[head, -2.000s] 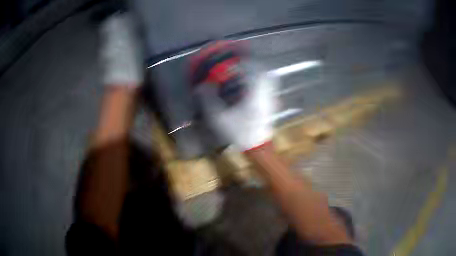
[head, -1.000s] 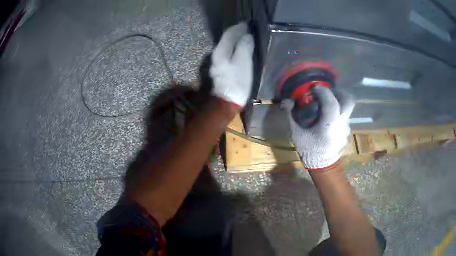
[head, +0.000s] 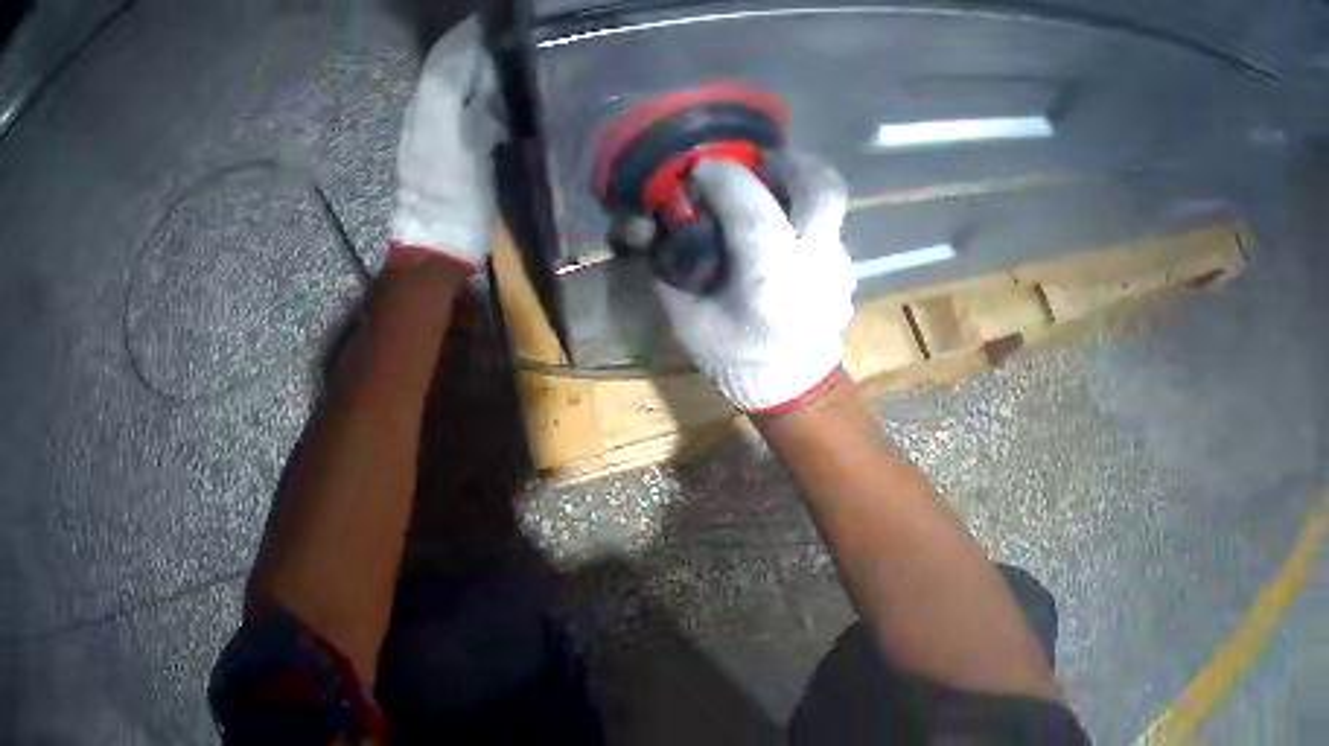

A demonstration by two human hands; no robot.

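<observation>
My right hand (head: 773, 284), in a white knit glove with a red cuff edge, grips the red and black air sander (head: 692, 161). The sander's round reddish disc lies against the front face of a grey metal panel (head: 947, 73), near its left end. My left hand (head: 449, 153), gloved alike, is at the dark left side edge of the stacked panels. Its fingertips are partly hidden by that edge, and I cannot tell whether it grips anything. Two bright white strips show on the panel faces to the right of the sander.
The stack rests on a pale wooden pallet (head: 583, 415). A thin air hose (head: 134, 277) loops on the speckled floor at left, and a hose runs along the pallet's front left edge. A yellow floor line (head: 1253, 627) is at lower right. My shadow falls on the floor.
Since one second ago, the view has shifted, so the stack, pallet and both hands appear further left. The sander remains in my right hand at the panel face; my left hand remains at the side edge.
</observation>
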